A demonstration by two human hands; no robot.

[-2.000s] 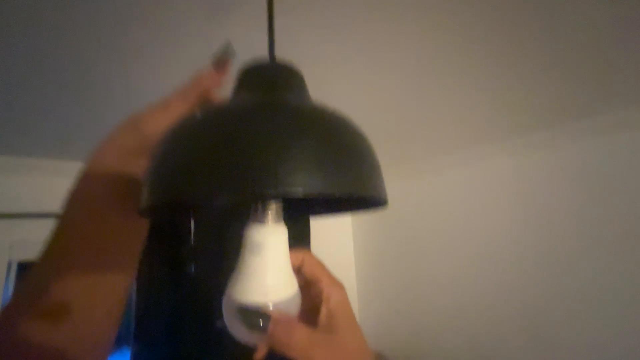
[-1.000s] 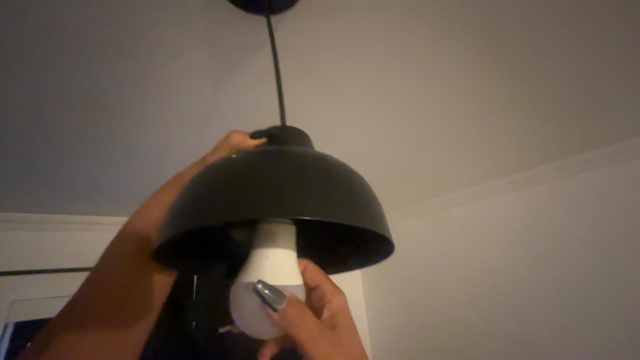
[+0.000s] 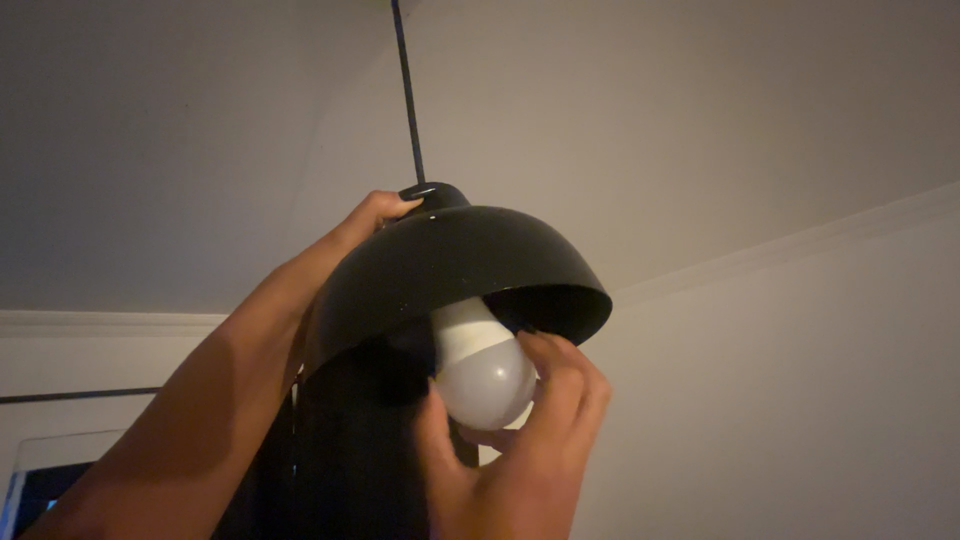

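Observation:
A black dome-shaped pendant lampshade [image 3: 465,259] hangs tilted from a dark cord [image 3: 409,97]. My left hand [image 3: 386,206] holds the narrow cap at its top, the thumb lying on the cap and the other fingers hidden behind it. Under the shade, a white light bulb [image 3: 487,382] points down with its frosted globe, and its base is hidden inside the shade. The fingers and thumb of my right hand [image 3: 525,442] are around the globe, gripping it from both sides.
The ceiling [image 3: 675,135] spreads above, meeting the right wall [image 3: 787,397] at a moulding. A thin dark rod [image 3: 82,394] runs along the left wall, over a framed dark opening [image 3: 52,491]. Something tall and black stands behind the shade.
My left hand, raised off the shade two seconds ago, now holds its top cap. The bulb sits further up inside the shade. My right hand's fingers have shifted around the globe.

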